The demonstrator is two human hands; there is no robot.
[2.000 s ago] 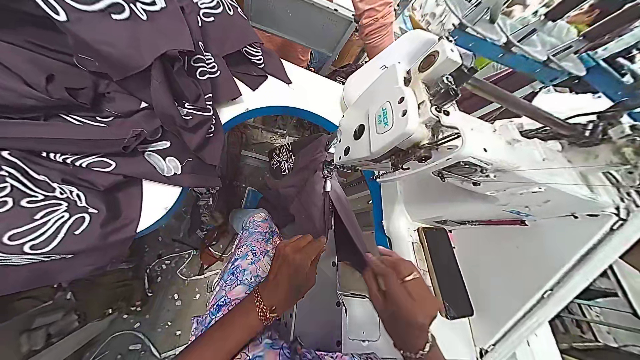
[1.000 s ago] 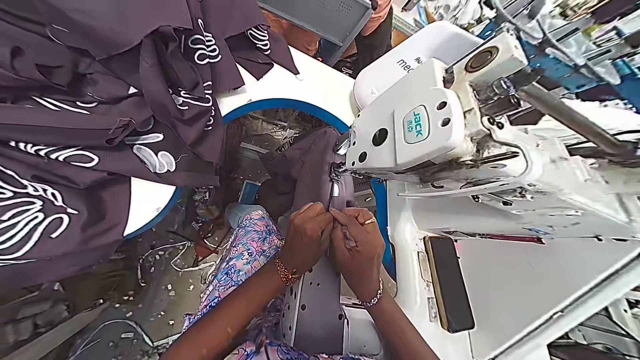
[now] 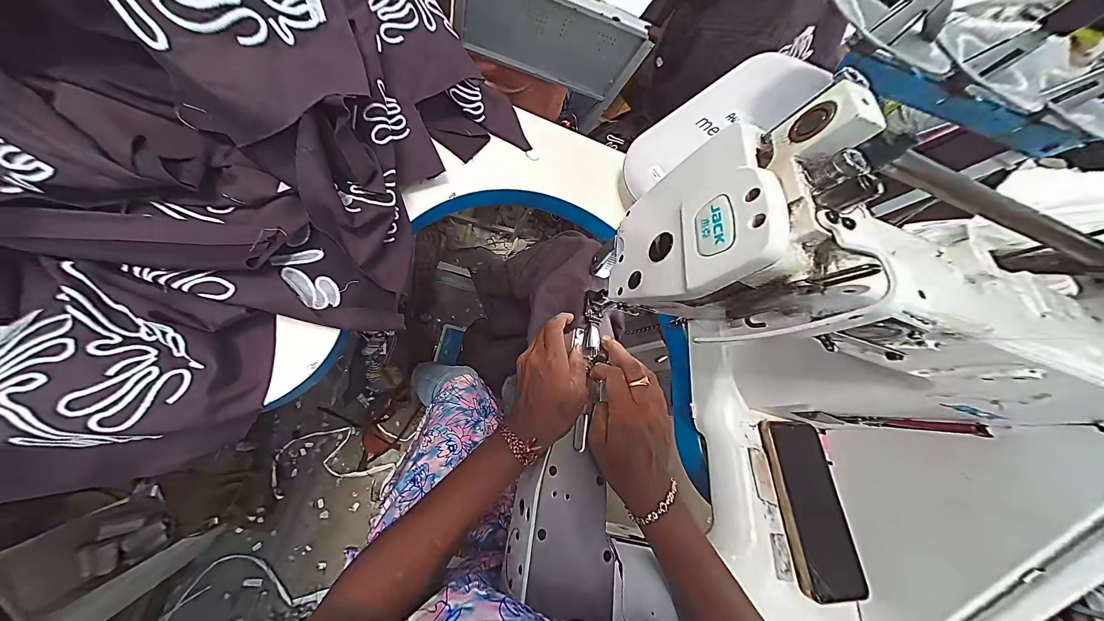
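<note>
A white Jack sewing machine (image 3: 733,224) reaches in from the right, its metal presser foot (image 3: 592,338) above a narrow bed (image 3: 565,535). Dark purple cloth (image 3: 552,272) lies bunched at and behind the foot. Close to the left side of the foot, my left hand (image 3: 552,384) has its fingertips together on the cloth's near end. My right hand (image 3: 634,423), wearing a ring, is bent at the foot's right side, fingertips nearly meeting the left ones. What lies between the right fingertips is hidden.
Dark cloth with white looping embroidery (image 3: 112,371) is heaped over the white table (image 3: 509,168) at the left. A blue-edged opening surrounds the machine bed. A phone (image 3: 815,509) lies right of my hands. A grey metal box (image 3: 552,47) stands behind.
Both hands, apart two seconds ago, have come together and moved up close to the presser foot. The cloth that hung down over the bed has moved up, baring the bed.
</note>
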